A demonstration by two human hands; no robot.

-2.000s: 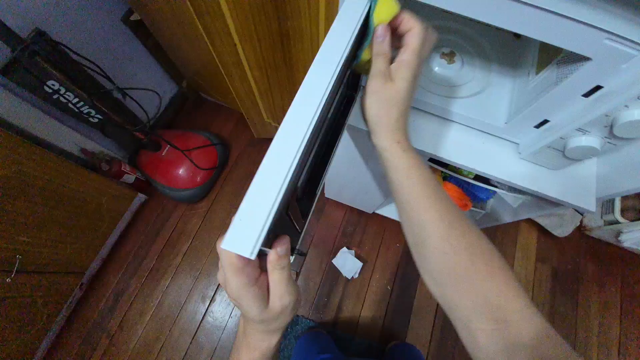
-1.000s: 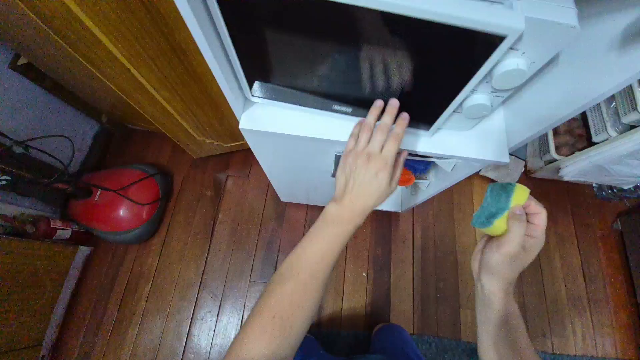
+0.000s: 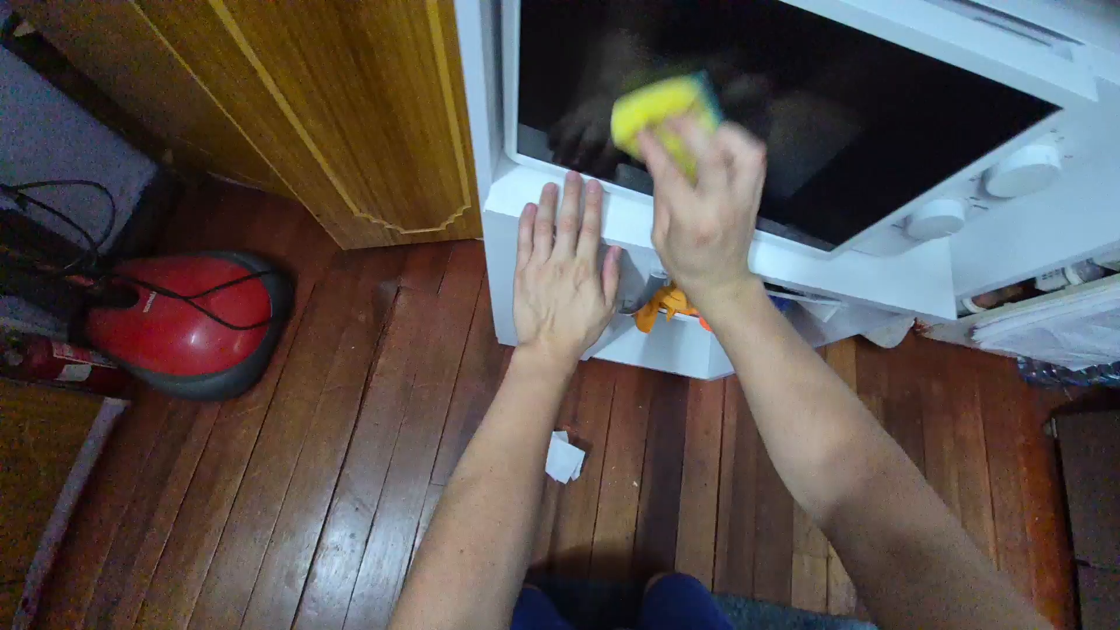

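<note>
A white microwave oven with a dark glass door (image 3: pixel 875 114) stands on a white cabinet (image 3: pixel 503 280), its door shut. My right hand (image 3: pixel 709 201) grips a yellow sponge with a green scouring side (image 3: pixel 652 109) in front of the glass; both are slightly blurred, and whether the sponge touches the glass I cannot tell. Flat against the white front edge below the door lies my left hand (image 3: pixel 563 271), fingers spread and holding nothing. Two white knobs (image 3: pixel 1022 171) sit at the right of the door. An orange object (image 3: pixel 667 304) shows in the open cabinet space between my arms.
A wooden cupboard door (image 3: pixel 350 114) is at the left of the microwave. On the plank floor (image 3: pixel 350 490) stand a red and black vacuum-like appliance (image 3: pixel 188 319) with a cable and, lower down, a scrap of white paper (image 3: pixel 564 458). Shelving with containers (image 3: pixel 1050 324) is at the right.
The microwave door, open two seconds ago, is shut. My right hand has moved from the right side to the glass with the sponge. My left hand has gone from the door's lower edge to the ledge below.
</note>
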